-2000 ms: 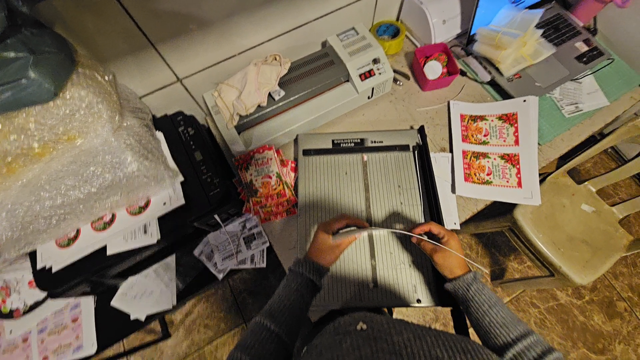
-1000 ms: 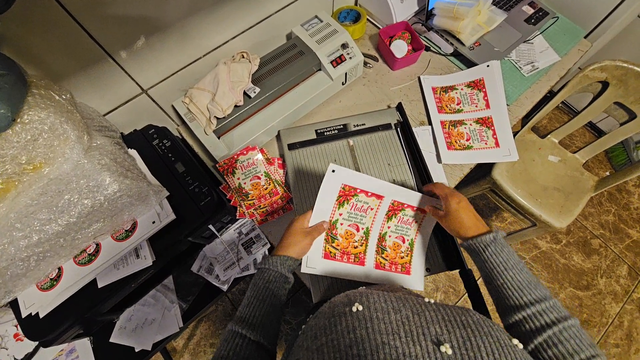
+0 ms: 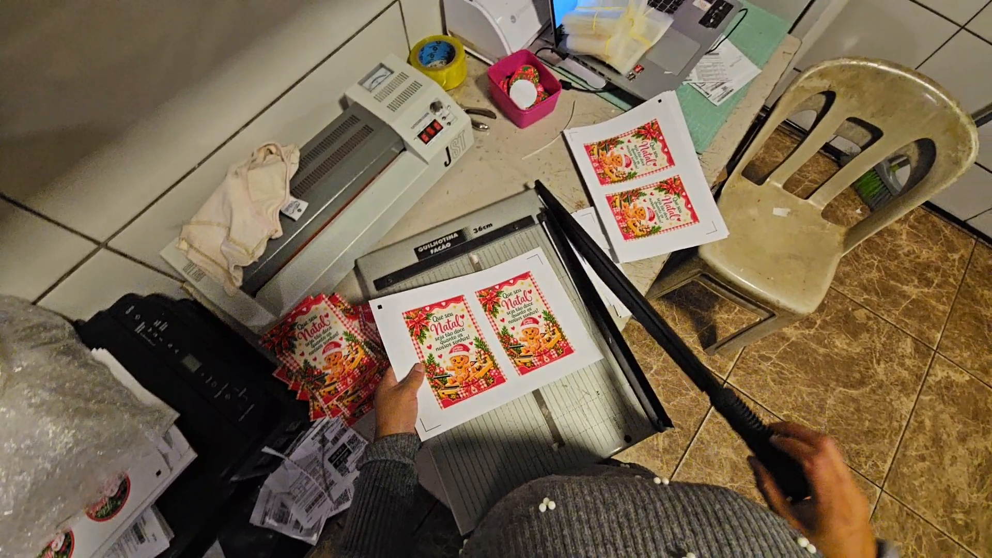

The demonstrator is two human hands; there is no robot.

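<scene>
A guillotine paper cutter (image 3: 488, 473) with a ruled grey bed stands in front of me. My left hand (image 3: 399, 399) grips the lower left edge of a white sheet (image 3: 496, 387) printed with two Christmas cards, which lies over the bed. My right hand (image 3: 814, 480) is closed round the black handle of the cutter's blade arm (image 3: 643, 310), which is swung out to the right of the bed. Left of the sheet is a pile of cut Christmas cards (image 3: 329, 353). More sheets with two cards each (image 3: 647, 225) lie beyond the cutter's right side.
A laminator (image 3: 333, 186) with a cloth (image 3: 244, 209) on it stands behind. Near it are yellow tape (image 3: 438, 62), a pink box (image 3: 523, 101) and a laptop (image 3: 674, 46). A black printer (image 3: 194, 387) and bubble wrap (image 3: 70, 434) are at left, a plastic chair (image 3: 806, 209) at right.
My right hand has let go of the sheet and moved right, onto the blade arm's handle. The arm now stands out from the bed. The sheet, still in my left hand, has moved forward over the bed.
</scene>
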